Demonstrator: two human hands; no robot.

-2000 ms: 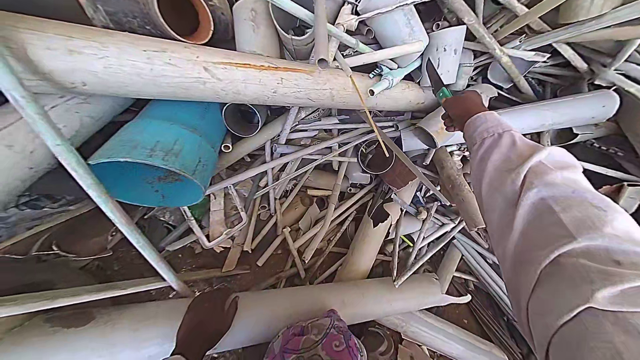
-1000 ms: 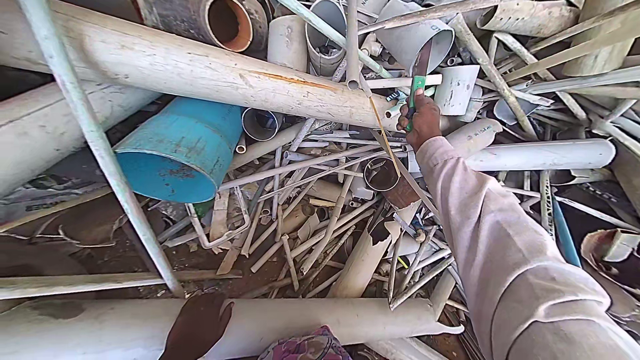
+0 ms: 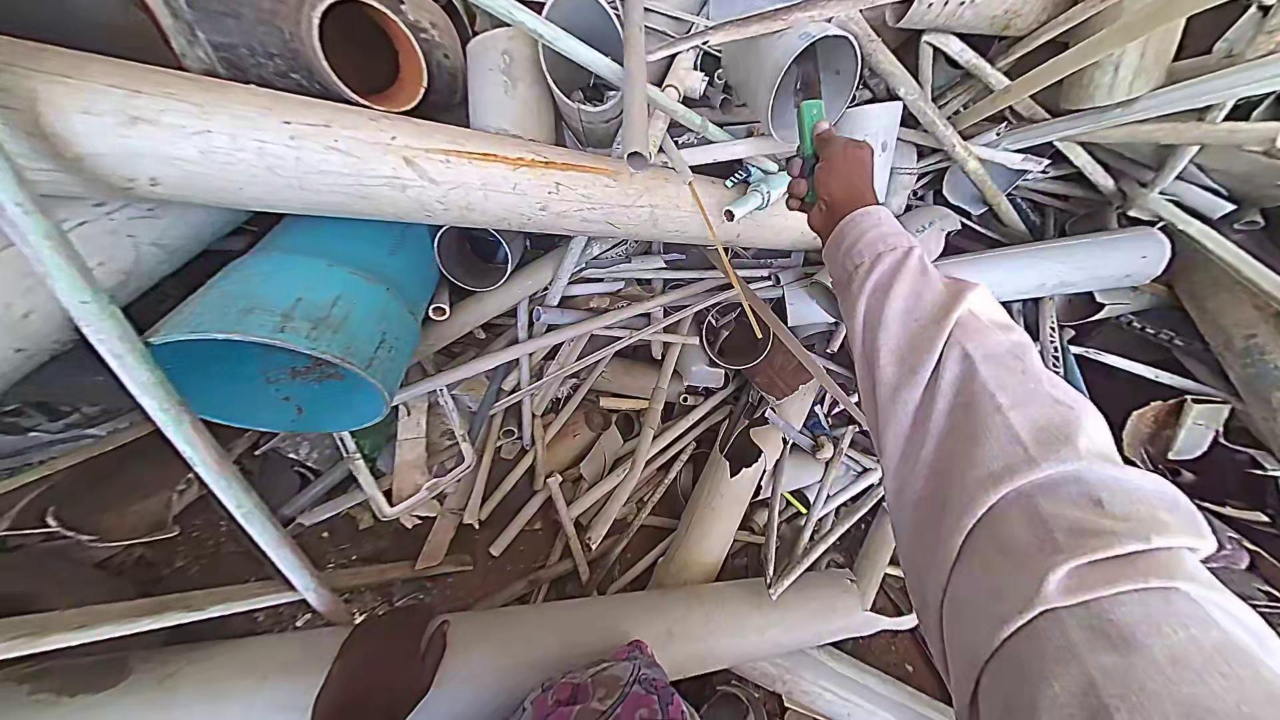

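My right hand [image 3: 838, 182] grips the green handle of a knife [image 3: 810, 125]. The knife's dark blade points away from me, over the mouth of a grey plastic pipe piece [image 3: 752, 62]. Just left of the hand lies a pale blue-green pipe fitting [image 3: 757, 196]. At the bottom left, my left hand [image 3: 385, 660] is over a long whitish pipe [image 3: 560, 635]; its fingers are mostly hidden and its grip is unclear. Patterned pink cloth [image 3: 610, 690] shows beside it at the bottom edge.
A thick cream pipe [image 3: 300, 150] crosses the upper left above a wide blue pipe [image 3: 300, 320]. A thin pole [image 3: 150, 390] slants down at the left. Broken pipes and thin tubes [image 3: 640, 430] fill the middle. A whitish pipe [image 3: 1060, 262] lies right of my sleeve.
My right hand has moved left with the knife, from beside the pipe pieces to the grey pipe's mouth. My left hand remains over the long pipe at the bottom.
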